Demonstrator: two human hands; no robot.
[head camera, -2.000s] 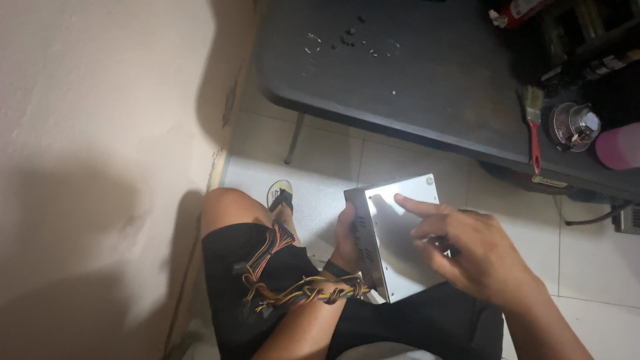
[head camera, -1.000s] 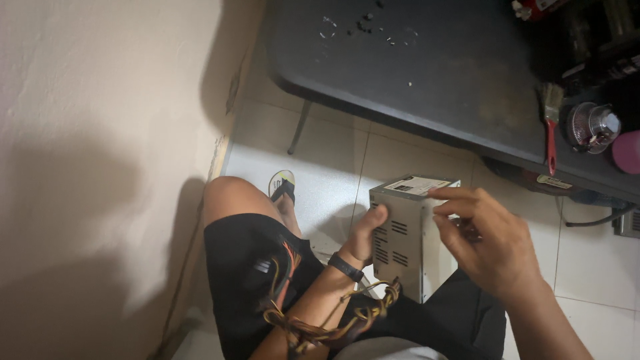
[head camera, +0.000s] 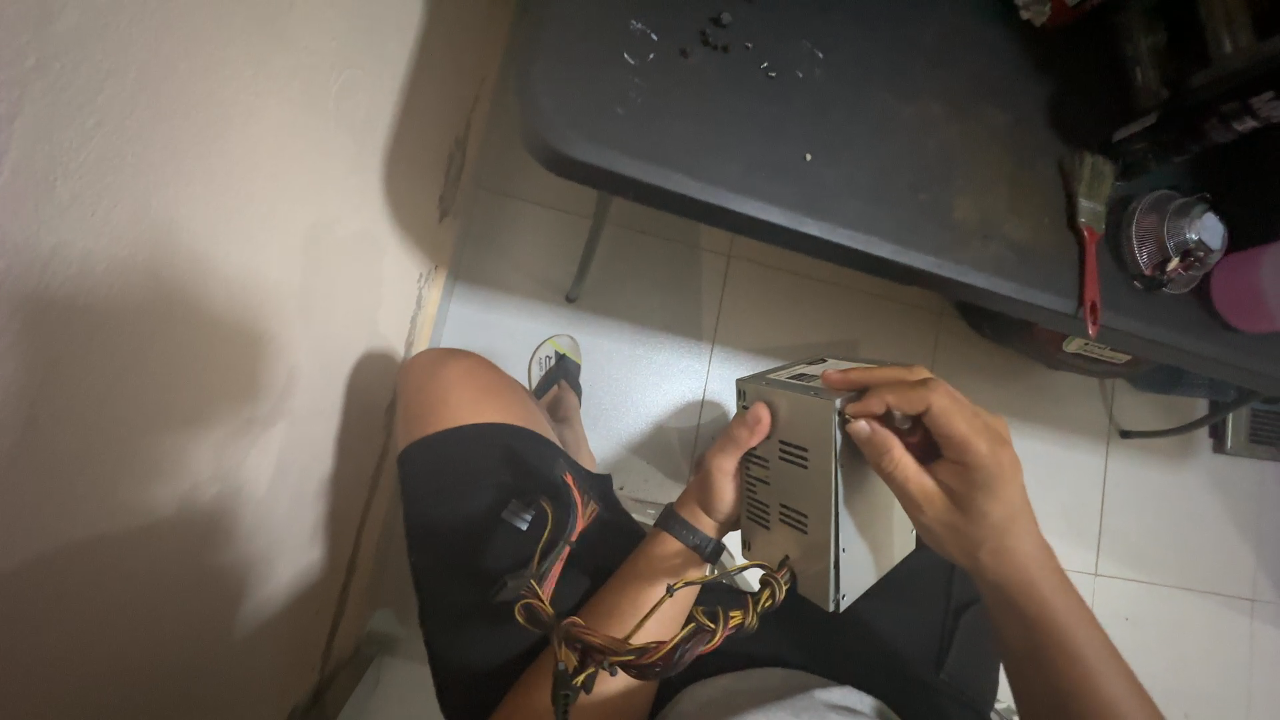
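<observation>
A metal computer power supply unit (head camera: 800, 480) stands tilted above my lap, its slotted side toward me and a printed label on its top. My left hand (head camera: 728, 470) grips its left side, the thumb on the slotted face. The fingertips of my right hand (head camera: 930, 440) are at the upper corner edge of the case; something small and dark red shows within the curled fingers, too hidden to name. A bundle of yellow, black and red cables (head camera: 660, 640) comes out of the case and lies over my left forearm and thigh.
A dark table (head camera: 800, 200) stands ahead, with small screws (head camera: 715, 40) scattered on it. At its right are a red-handled brush (head camera: 1090, 250), a round metal CPU cooler (head camera: 1170, 240) and a pink container (head camera: 1248, 288). A wall (head camera: 200, 250) rises at the left.
The power supply has been turned, so its slotted side now faces me instead of the broad plain face. My right hand has gone from pointing at that face to the case's upper edge.
</observation>
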